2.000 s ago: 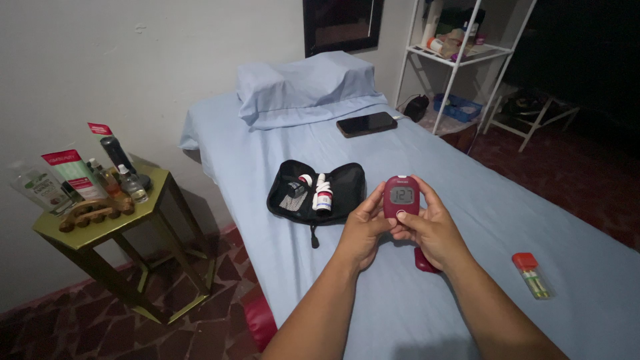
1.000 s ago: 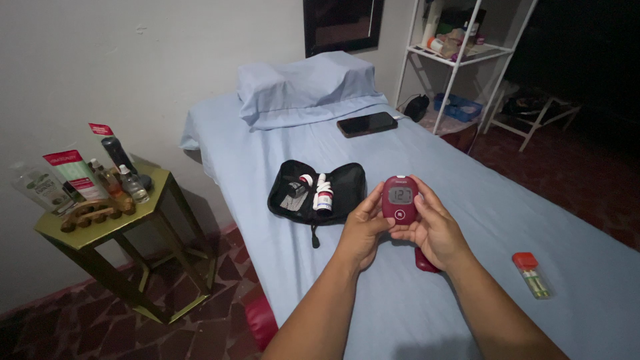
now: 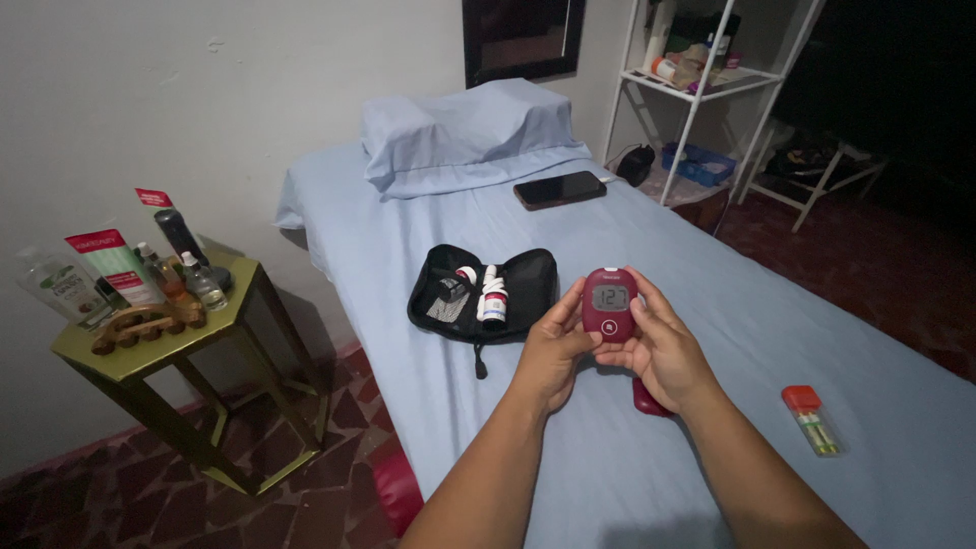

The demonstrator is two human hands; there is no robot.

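Observation:
A dark red blood glucose meter (image 3: pixel 609 305) is held upright between both hands over the bed, its lit screen facing me. My left hand (image 3: pixel 555 347) grips its left side and lower edge, the thumb near the bottom. My right hand (image 3: pixel 671 347) holds the right side, the thumb beside the screen. Under my right hand a dark red object (image 3: pixel 650 398) lies partly hidden on the sheet. Left of the hands an unzipped black zip case (image 3: pixel 540 286) holds a small white vial (image 3: pixel 494 303) and other small items. A clear plastic box with an orange lid (image 3: pixel 801 397) lies at the right.
The bed has a light blue sheet (image 3: pixel 762 305) and a covered pillow (image 3: pixel 465 130). A smartphone (image 3: pixel 560 189) lies near the pillow. At left, a gold side table (image 3: pixel 236 282) bears bottles, tubes and a wooden massage roller (image 3: pixel 149 324). A white metal shelf (image 3: pixel 701 95) stands behind.
My right thumb has moved off the meter's lower front to its right side, beside the screen. The meter remains in both hands.

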